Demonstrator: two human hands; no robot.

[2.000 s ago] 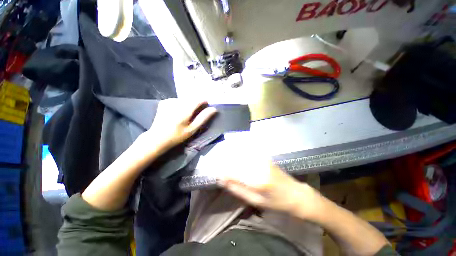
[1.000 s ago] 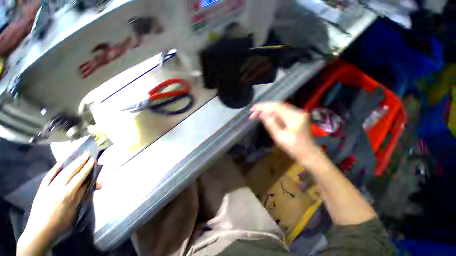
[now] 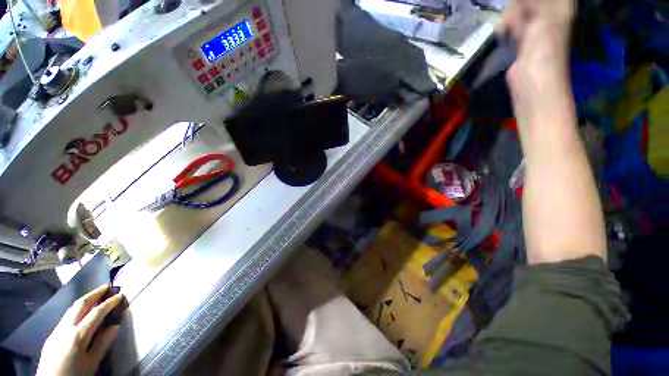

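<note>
My left hand is at the lower left, its fingers curled on the edge of dark grey cloth just in front of the presser foot area. The cloth's flat end reaches up to the needle area; the rest is cut off by the left edge. My right hand is at the top right, away from the machine, blurred and partly cut off by the top edge. A dark grey piece shows beside it; whether the hand holds it cannot be told.
Scissors with red and dark blue loops lie on the machine bed. A black round-based stand is right of them. The machine head has a lit display. A measuring tape runs along the table edge. A red crate with scraps stands below right.
The view has swung right. My right hand has moved from the table's front edge out to the far upper right. My left hand stays on the cloth near the needle.
</note>
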